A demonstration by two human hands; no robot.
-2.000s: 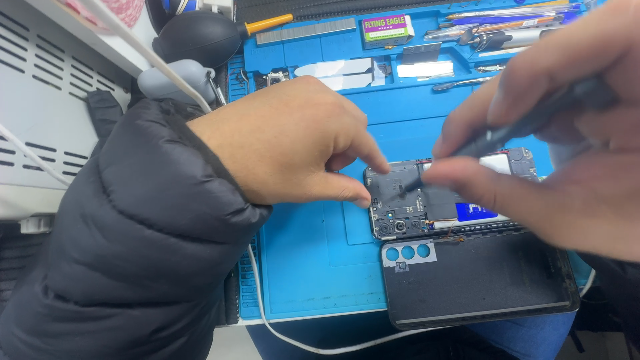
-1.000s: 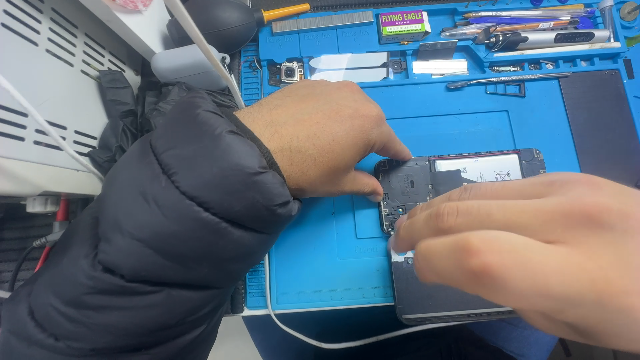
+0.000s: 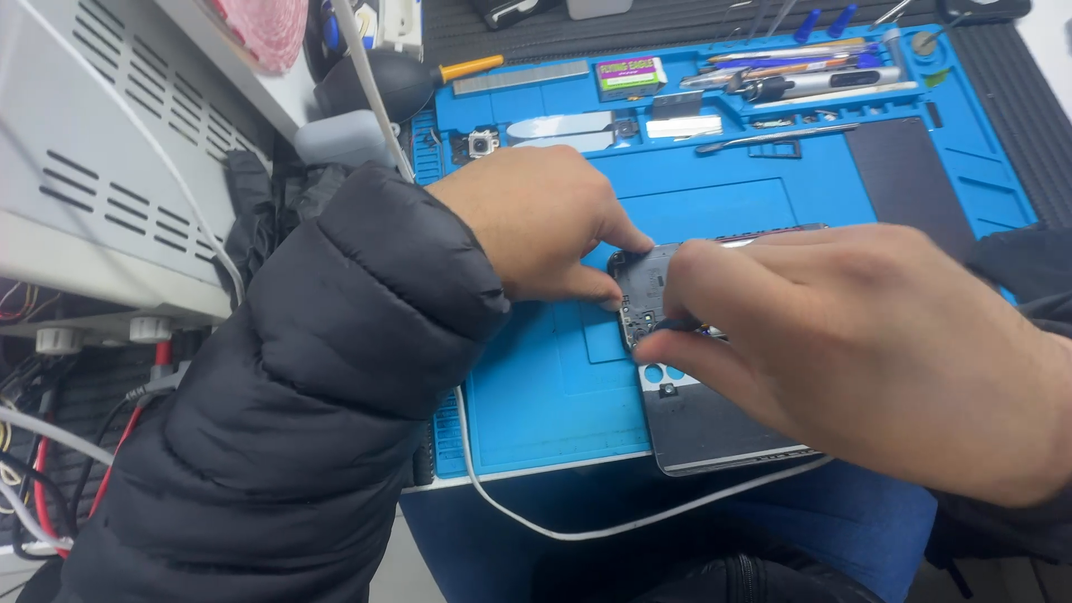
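Observation:
An opened smartphone point(image 3: 649, 280) lies on a blue silicone repair mat point(image 3: 536, 410), its inner side up. My left hand point(image 3: 544, 226) steadies the phone's left end, with thumb and forefinger at its edge. My right hand point(image 3: 804, 335) is over the phone and hides much of it; its thumb and forefinger pinch a dark, slim tool point(image 3: 680, 324) at the lower left part, near the cameras. The tool's tip is hidden. Below the phone lies its detached-looking back cover point(image 3: 712, 427), with round camera holes; whether a cable joins them cannot be told.
Pens and a screwdriver point(image 3: 825, 82), a blade box point(image 3: 628, 77) and a metal spudger point(image 3: 775, 138) lie along the mat's top. A dark flat panel point(image 3: 913, 184) is at right. A black air blower point(image 3: 377, 84) and white cable point(image 3: 553, 532) border the mat.
Two seconds ago the dark tool showed plainly in my right hand above the phone; now that hand is lower, at the phone's camera end. My left hand stays at the phone's left end.

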